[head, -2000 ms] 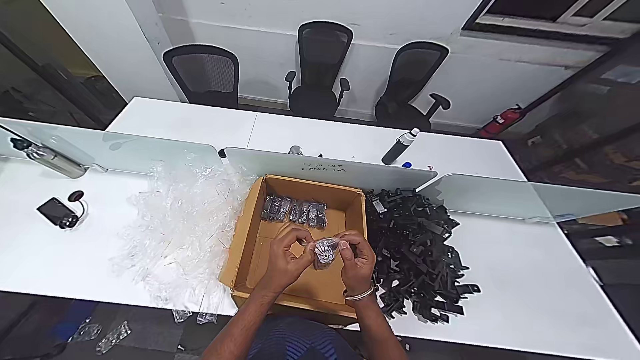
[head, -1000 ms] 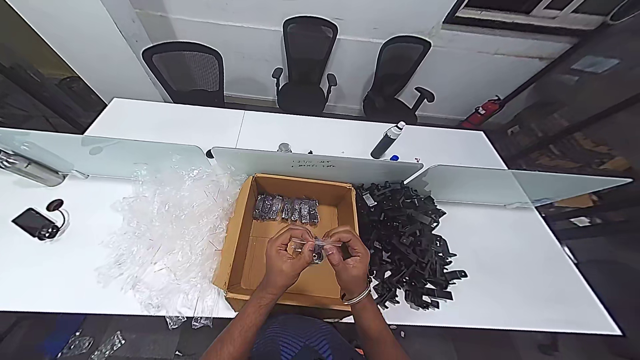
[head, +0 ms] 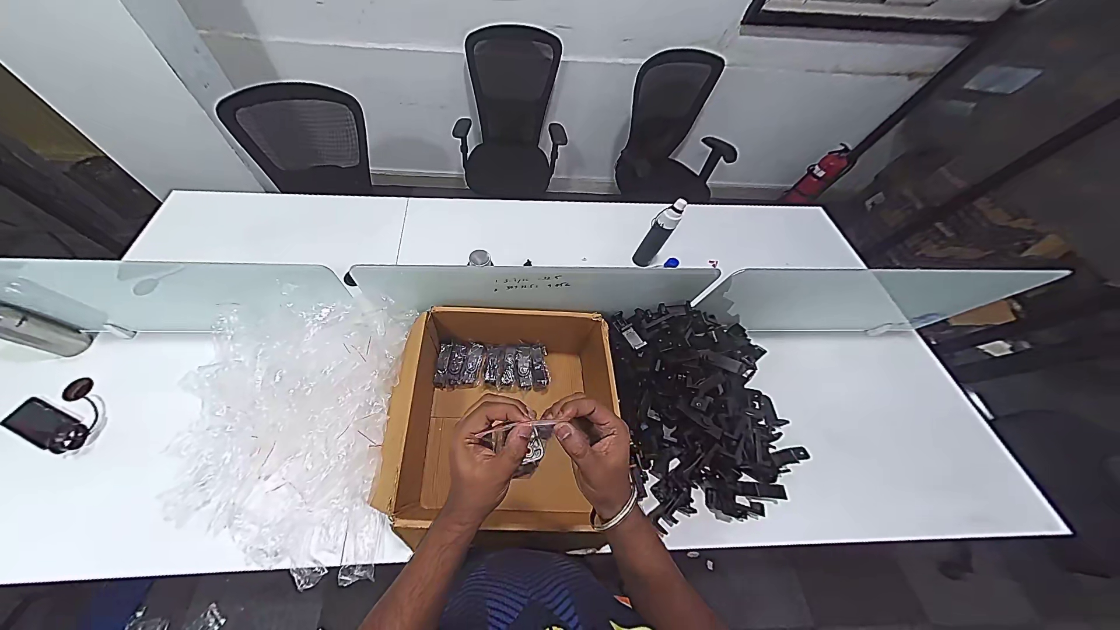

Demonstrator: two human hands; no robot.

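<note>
Over the open cardboard box (head: 602, 346), my left hand (head: 490, 455) and my right hand (head: 595, 451) pinch the top edge of a small clear plastic bag (head: 530, 448) between thumbs and fingers. Something dark and silvery is inside the bag; its exact form is hard to tell. Several filled clear bags with dark contents (head: 492, 366) lie in a row along the box's far side. A large heap of clear plastic bags (head: 289, 437) is to the left of the box. Many black plastic parts (head: 709, 411) are piled on the right.
Frosted glass dividers (head: 534, 287) run across the white table (head: 910, 437) behind the box. A metal bottle (head: 44, 331) and a small black device (head: 45, 425) lie at the left. Beyond the dividers are a dark bottle (head: 658, 234) and office chairs (head: 512, 105).
The bag's top edge is now stretched flat between my hands; two seconds ago the bag was held with its silvery content facing up. Both hands stay over the box.
</note>
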